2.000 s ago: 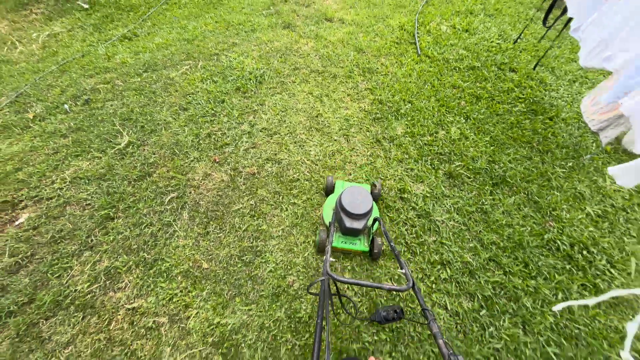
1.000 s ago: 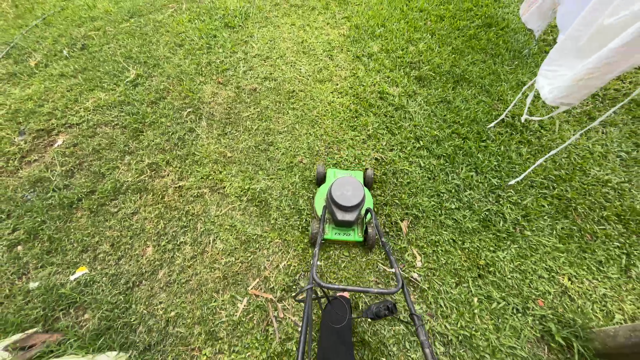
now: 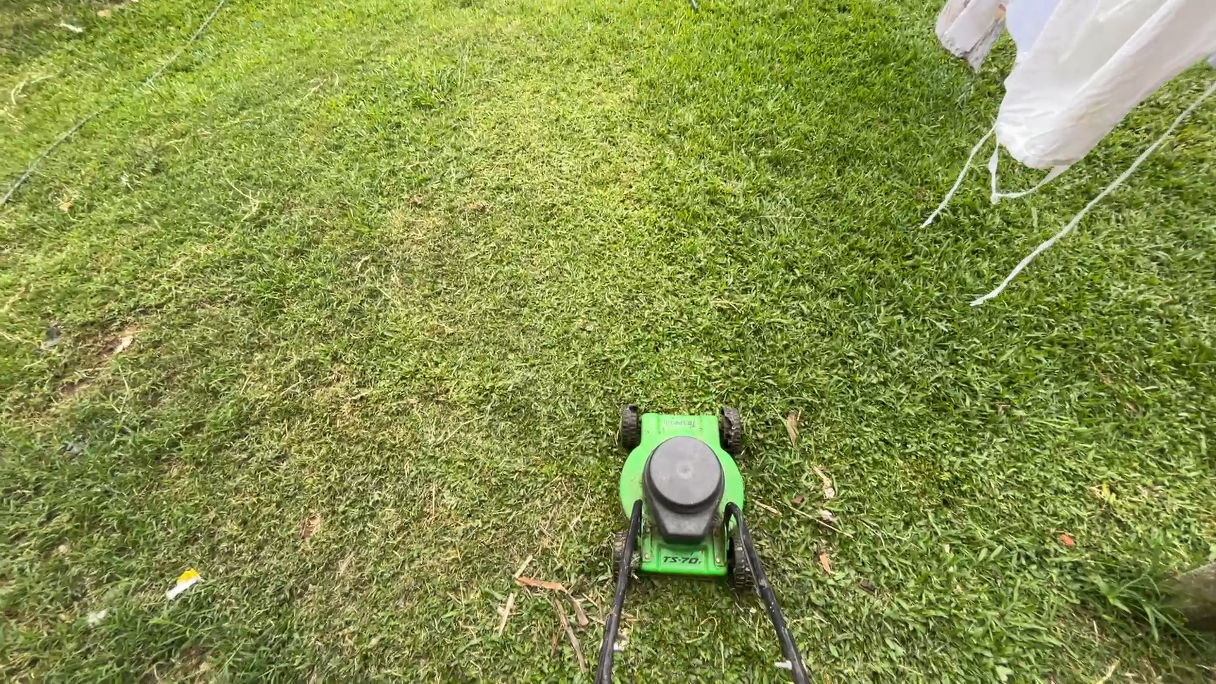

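Note:
A green electric lawn mower [image 3: 683,494] with a dark grey motor cover stands on the grass at the lower centre of the head view. Its wheels rest on the lawn. Two black handle tubes [image 3: 771,608] run from its rear down past the bottom edge of the view. Neither my left hand nor my right hand shows, so what they hold is hidden.
White cloth [image 3: 1069,104] with dangling ties hangs at the upper right. A thin hose or cable [image 3: 90,119] crosses the grass at the upper left. Dry leaves [image 3: 541,583] lie beside the mower, a scrap of litter [image 3: 183,582] at the lower left, and a post or log [image 3: 1195,591] at the right edge.
The mower sits lower in the view, and its handle crossbar and black cable box, seen one second ago, are out of sight. A foot seen between the tubes is gone from view.

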